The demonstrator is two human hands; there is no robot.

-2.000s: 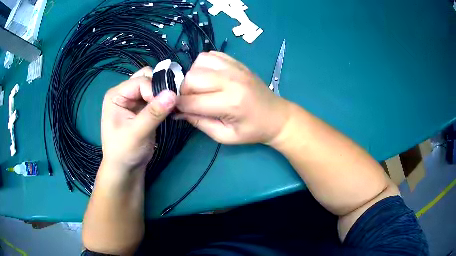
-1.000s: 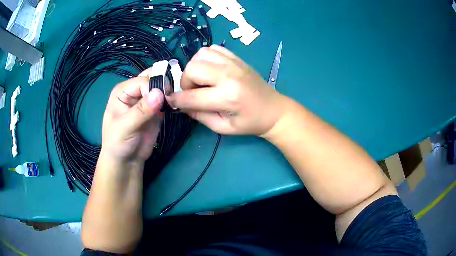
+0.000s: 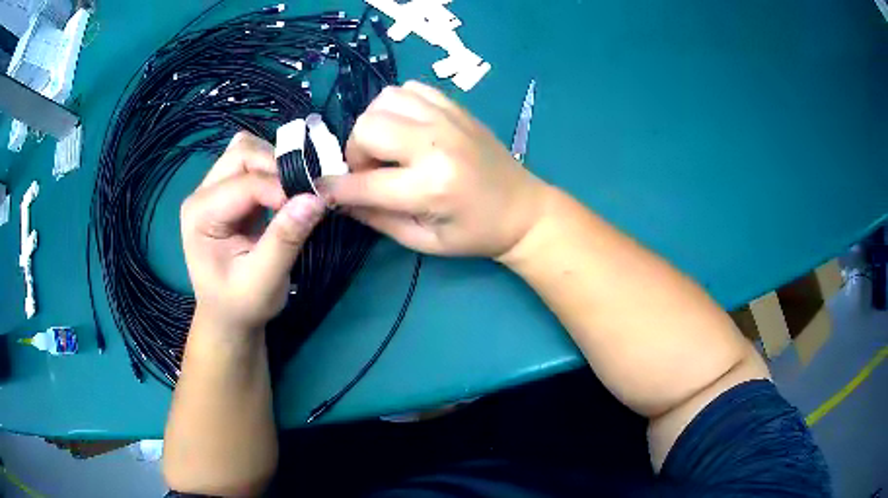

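A white card cable holder [image 3: 329, 148] stands as a small ring between my hands, with a tight coil of black cable [image 3: 293, 172] around it. My left hand [image 3: 243, 224] pinches the coil's left and lower side between thumb and fingers. My right hand [image 3: 433, 175] pinches the lower right edge of the ring; its fingertips are partly hidden behind the coil and the hand itself. A white flap shows at the top of the ring. Both hands are above the large bulk cable bundle [image 3: 122, 224], which lies on the green table.
Flat white cards [image 3: 428, 24] lie at the top, another white strip [image 3: 29, 248] at the left. A glue bottle [image 3: 60, 340] lies at the left. A pointed scissors blade [image 3: 525, 122] lies beyond my right wrist. White boxes [image 3: 47, 49] are at the upper left. A brown carton [image 3: 794, 316] is on the floor.
Both hands and the coil have moved slightly left. The coil is turned so more of its black windings and the white card show. Both hands keep hold of it.
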